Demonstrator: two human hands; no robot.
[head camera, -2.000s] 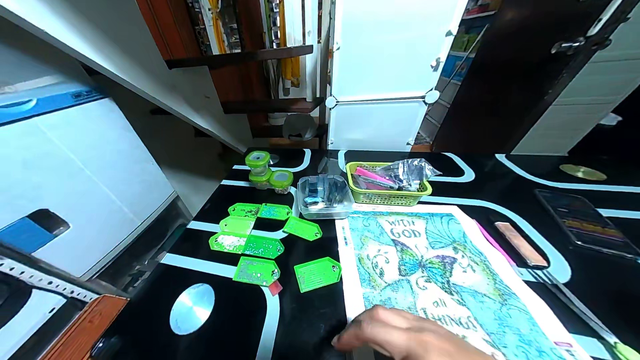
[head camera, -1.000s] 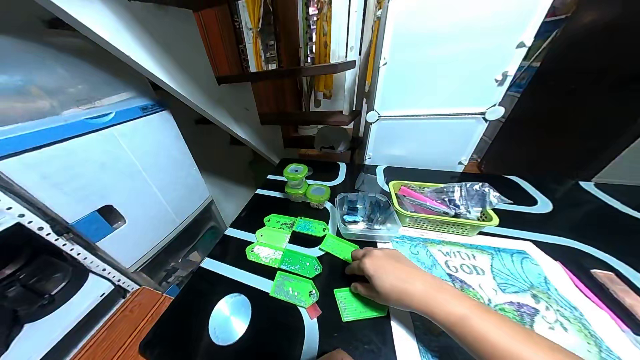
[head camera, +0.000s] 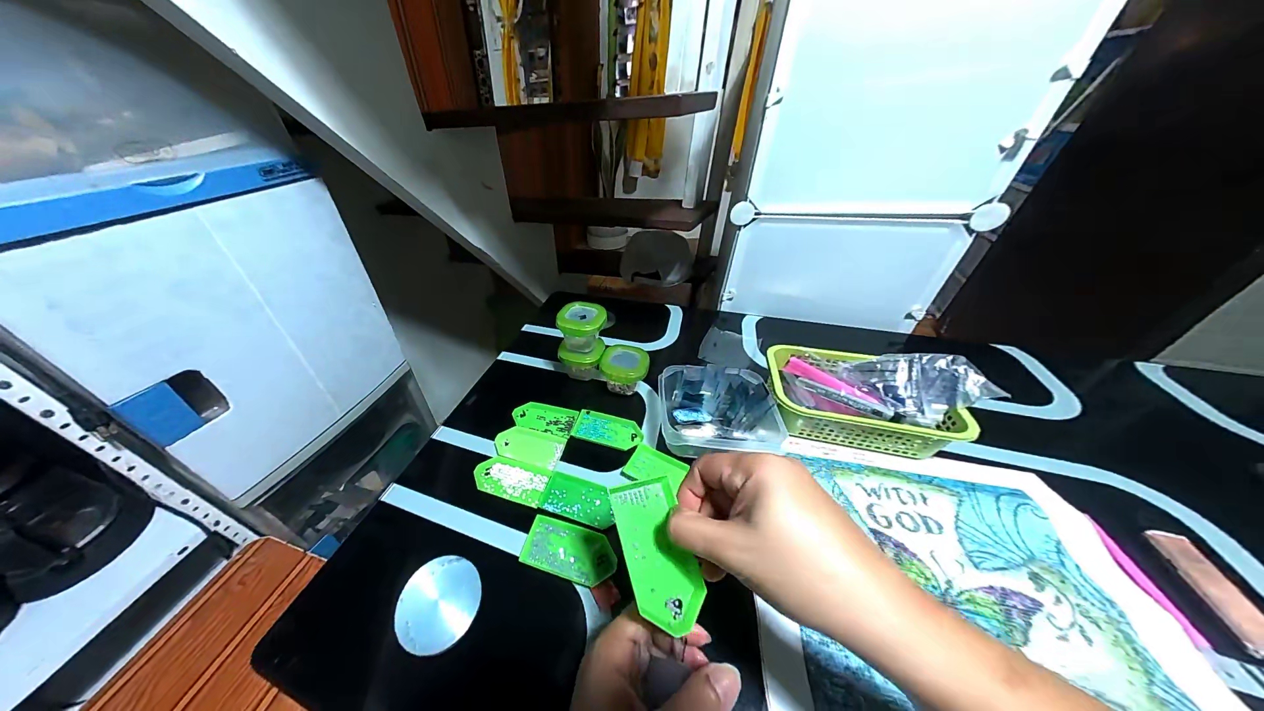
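Observation:
My right hand (head camera: 736, 513) pinches the upper right side of a green plastic bead tray (head camera: 657, 558), held tilted above the table. My left hand (head camera: 657, 667) is below the tray's lower end, its fingers curled around a small greyish thing that is partly hidden. To the left lie several green trays (head camera: 580, 499) with glittering beads in them. One more green tray (head camera: 654, 467) lies just behind the held one, partly covered. At the right is a diamond painting canvas (head camera: 948, 592) with a butterfly and lettering.
Behind the hands stand a clear plastic box (head camera: 721, 410) and a green basket (head camera: 859, 430) with plastic bags and a pink item. Several green-lidded jars (head camera: 624, 365) stand at the back left. A silver disc (head camera: 437, 605) lies front left, a phone (head camera: 1210, 588) far right.
The right hand has raised a green tray from the table, where it was reaching a second ago. The left hand has come in under it.

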